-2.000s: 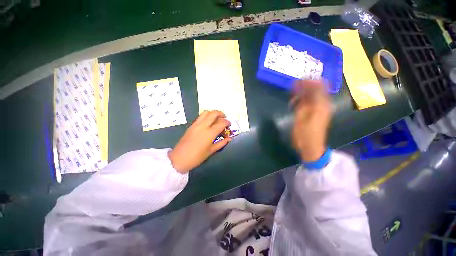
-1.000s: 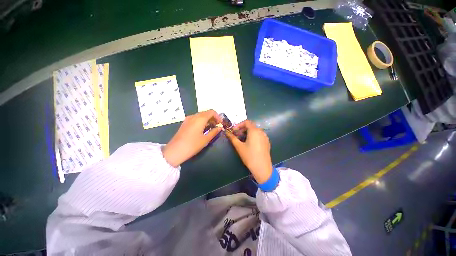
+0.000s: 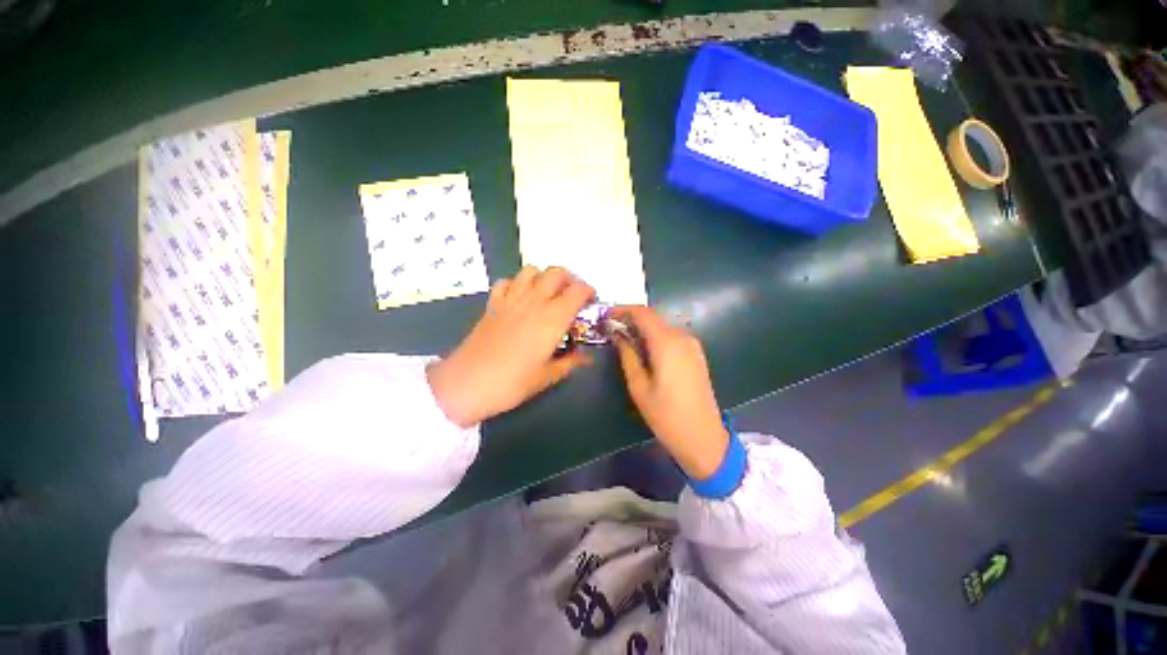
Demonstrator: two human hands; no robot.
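Note:
A small electronic module (image 3: 587, 328), dark with silver and orange glints, is between my hands at the near end of a yellow strip (image 3: 576, 166). My left hand (image 3: 518, 343) grips the module from the left, its fingers partly covering it. My right hand (image 3: 671, 381), with a blue wrist band, has its thumb and fingers pinched at the module's right side. Something thin and dark, perhaps tweezers, shows between the right fingertips; it is too small to tell. A blue bin (image 3: 851, 154) behind the right hand holds small white parts (image 3: 760, 142).
Printed adhesive sheets (image 3: 195, 282) lie at left, with a smaller square sheet (image 3: 425, 241) beside them. Spare yellow sheets (image 3: 915, 166), a tape roll (image 3: 978, 155), a clear bag (image 3: 919, 42) and a black tray (image 3: 1072, 166) are at right. The belt's pale edge (image 3: 448, 67) runs behind.
My right hand has come from over the blue bin back to the module beside my left hand. Over the last second both hands have stayed together, with small finger shifts; the view has moved slightly.

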